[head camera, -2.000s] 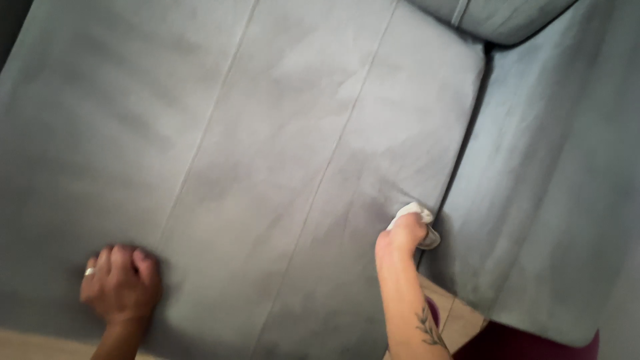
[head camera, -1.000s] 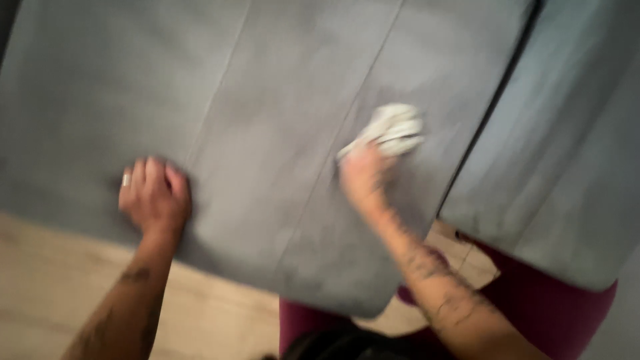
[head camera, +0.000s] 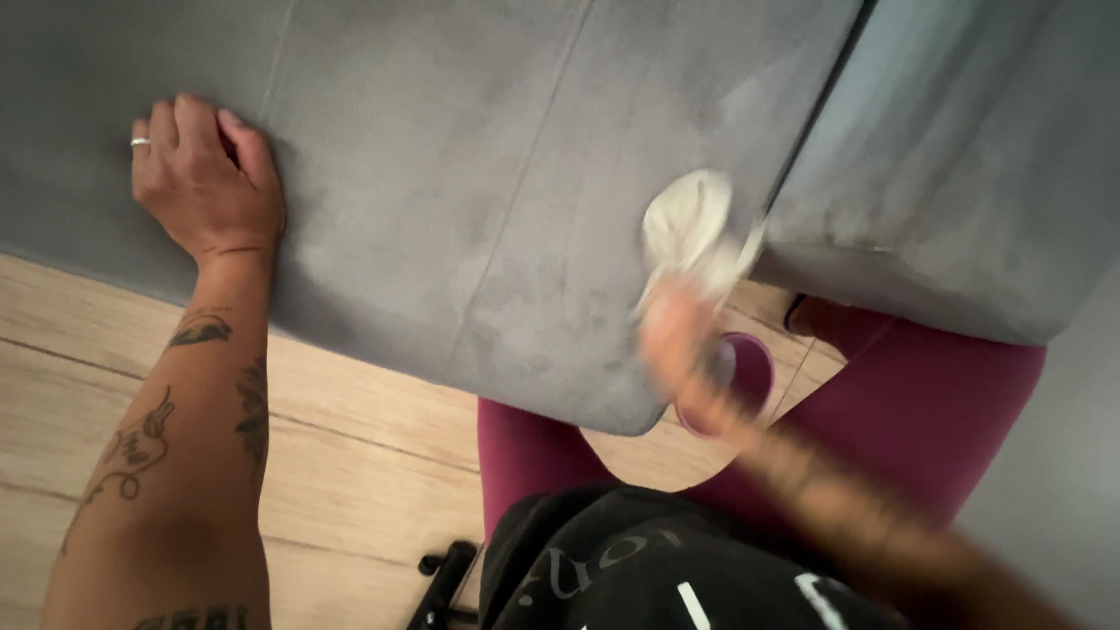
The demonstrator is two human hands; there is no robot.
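Note:
A grey upholstered sofa seat (head camera: 394, 201) with long seams fills the upper part of the view. My left hand (head camera: 210, 175), a ring on one finger, rests on it at the left with fingers curled and nothing visible in them. My right hand (head camera: 678, 337) is blurred and grips a white cloth (head camera: 687, 223) over the seat's front right part, close to the gap beside the armrest. Faint darker patches show on the fabric to the left of the cloth.
The grey sofa armrest (head camera: 945, 157) stands at the right. Below my right hand, a purple bucket or bowl (head camera: 759, 381) sits on the light wood-look floor (head camera: 367, 437). My legs straddle the seat corner. A black metal stand or frame (head camera: 446, 582) shows at the bottom.
My right hand has moved with the cloth from beside the armrest gap onto the seat, then toward the front edge. The view has shifted, bringing more floor and my legs into sight.

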